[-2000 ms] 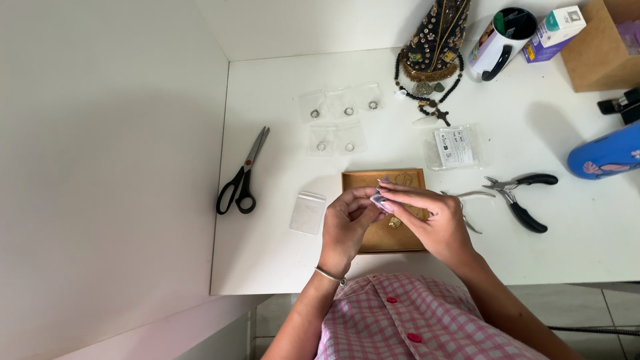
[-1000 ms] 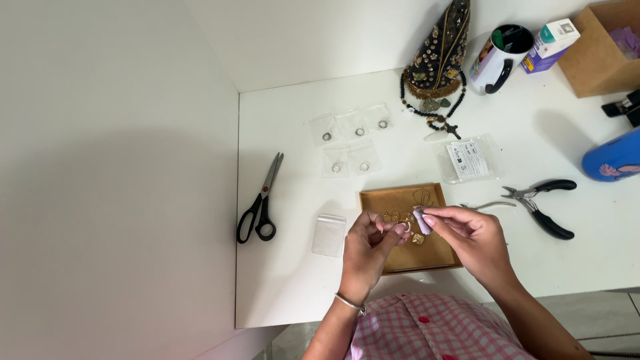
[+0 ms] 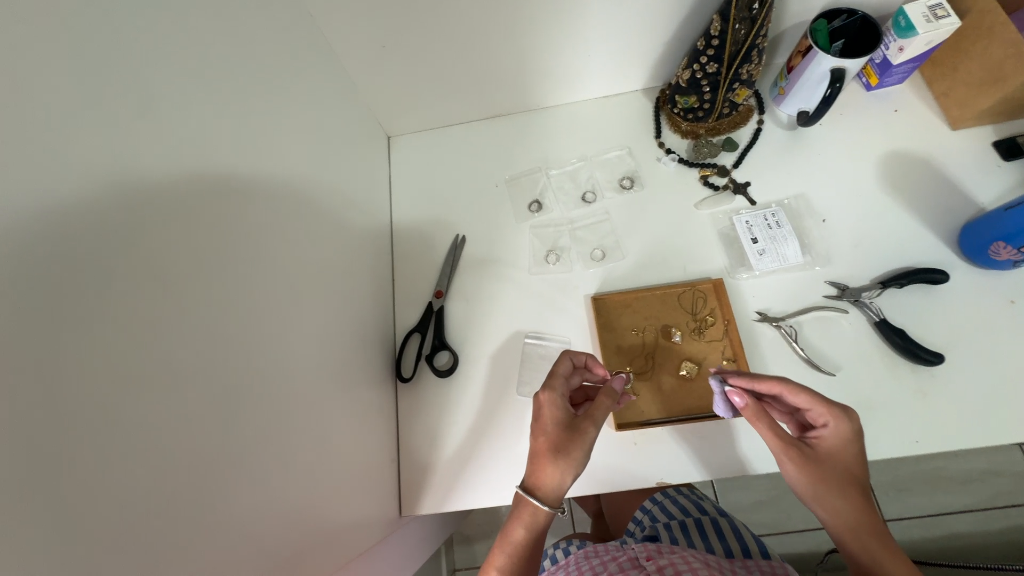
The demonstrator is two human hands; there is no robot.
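Between thumb and fingertips, my left hand (image 3: 572,420) holds a small ring (image 3: 623,378) over the left part of a shallow wooden tray (image 3: 604,320). A small purple cloth (image 3: 723,398) is pinched in my right hand (image 3: 808,436), at the tray's lower right edge. Inside the tray lie gold-coloured chains (image 3: 700,316), a square gold-coloured piece (image 3: 689,369) and a piece with a clear stone (image 3: 676,335). An empty-looking clear plastic bag (image 3: 540,364) lies left of the tray, partly behind my left hand. Several small clear bags (image 3: 588,180) with rings lie farther back.
Black-handled scissors (image 3: 436,320) lie at the left. Right of the tray are metal nippers (image 3: 796,336) and black-handled cutters (image 3: 888,312). A labelled plastic bag (image 3: 768,238), a beaded rosary (image 3: 744,192), a draped figure (image 3: 716,72), a mug (image 3: 824,68) and a blue bottle (image 3: 996,232) stand or lie behind.
My hands have moved apart; two seconds ago they were together over the tray with the purple cloth between them. The view has shifted.
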